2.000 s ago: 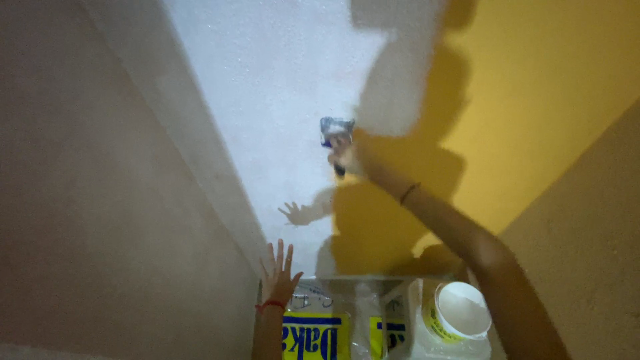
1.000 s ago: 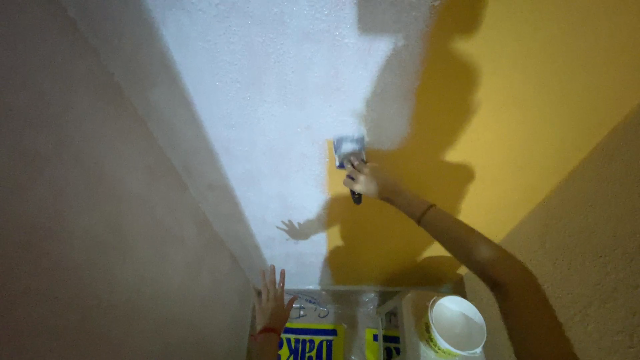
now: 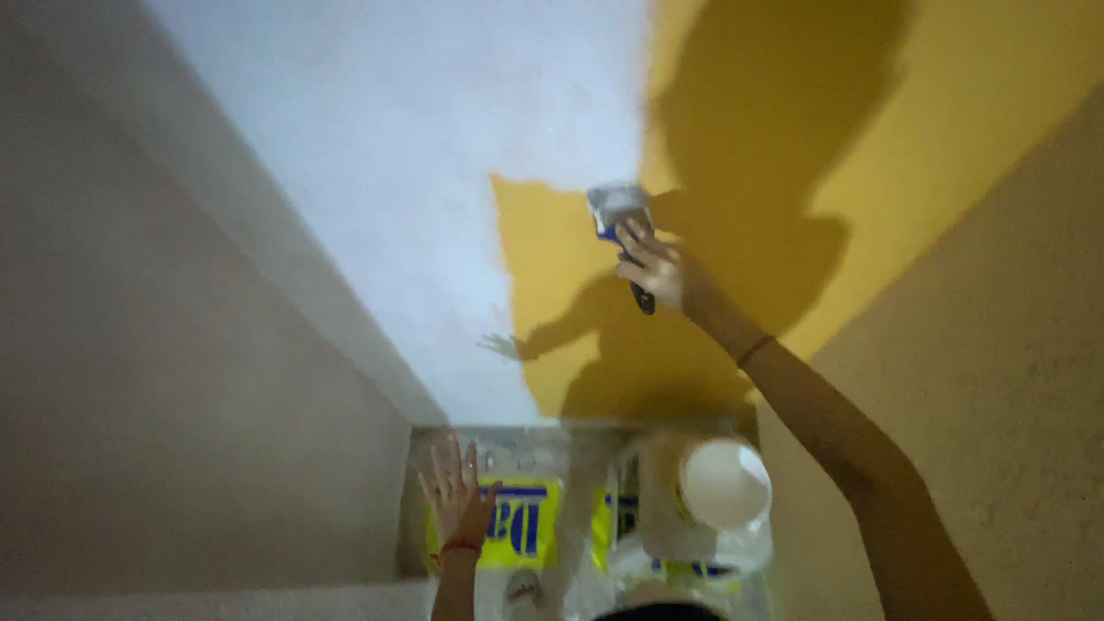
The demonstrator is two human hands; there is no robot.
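Note:
My right hand (image 3: pixel 657 267) grips the dark handle of a wide paintbrush or spreading blade (image 3: pixel 623 205); which of the two is hard to tell. Pale material covers its head, which lies against the wall surface where white coating (image 3: pixel 388 155) meets yellow paint (image 3: pixel 552 250). A stepped edge of white runs above and left of the tool. Lower left, my left hand (image 3: pixel 455 496) has its fingers spread and holds nothing. It is over a yellow and blue printed bag or sheet (image 3: pixel 526 526); whether it touches anything cannot be told.
A white bucket (image 3: pixel 726 483) stands at the lower right, within a clear plastic container or wrap (image 3: pixel 630 561). Side walls rise at left (image 3: pixel 190 388) and right (image 3: pixel 992 345). Shadows of a body and a hand fall across the painted surface.
More of the wall shows yellow left of the tool, where the earlier frames show white. My right hand still holds the tool, and my left hand stays spread near the bottom.

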